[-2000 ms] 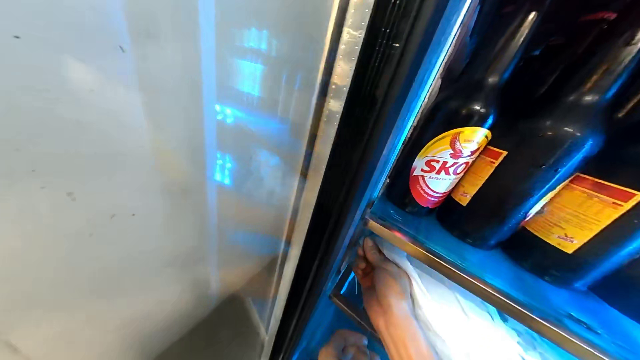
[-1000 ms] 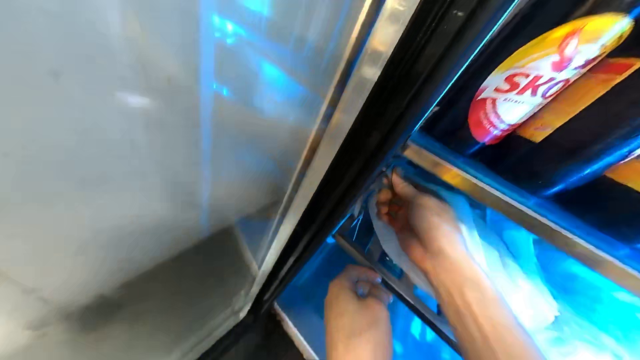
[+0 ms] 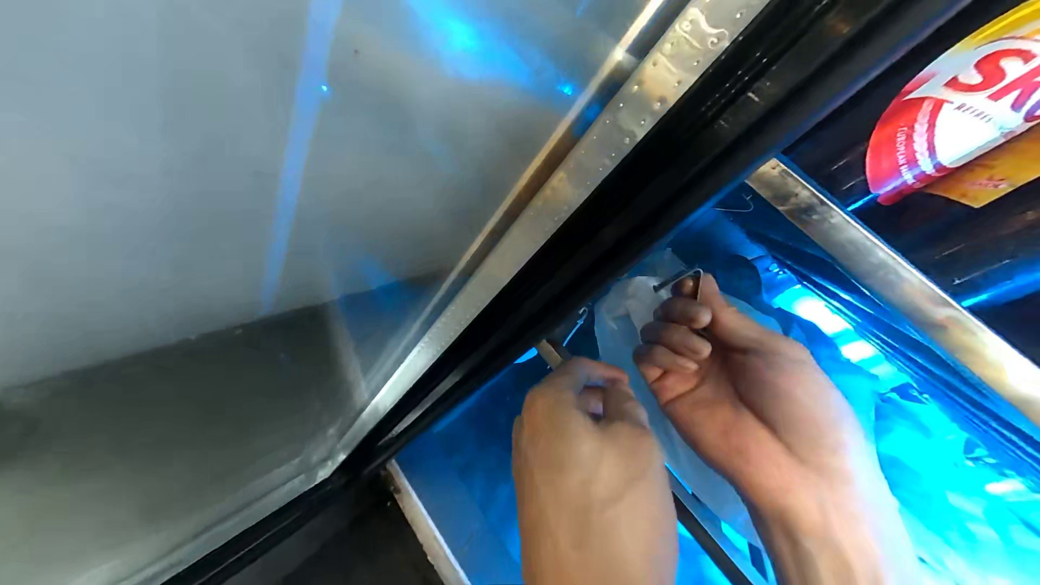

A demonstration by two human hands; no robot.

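My right hand (image 3: 723,374) pinches a small bent metal piece, perhaps a hex key or hook (image 3: 691,280), between thumb and forefinger inside a blue-lit glass-door cooler. Lower and to its left, my left hand (image 3: 589,455) has its fingers curled at the left end of the lower shelf's front rail (image 3: 552,353); whether it grips something is hidden. Translucent plastic (image 3: 630,313) hangs behind both hands. The upper shelf's metal rail (image 3: 894,260) runs diagonally above my right hand.
Dark bottles, one with a red and yellow label (image 3: 959,106), lie in view at the upper right. The cooler's black door frame (image 3: 650,187) crosses diagonally, close to my hands. A glass door pane with a metal edge (image 3: 520,260) fills the left, over a grey floor.
The view has moved closer to the hands. My left hand, low at the frame's edge earlier, has come up closer to my right hand. The bent metal piece now shows in my right fingers.
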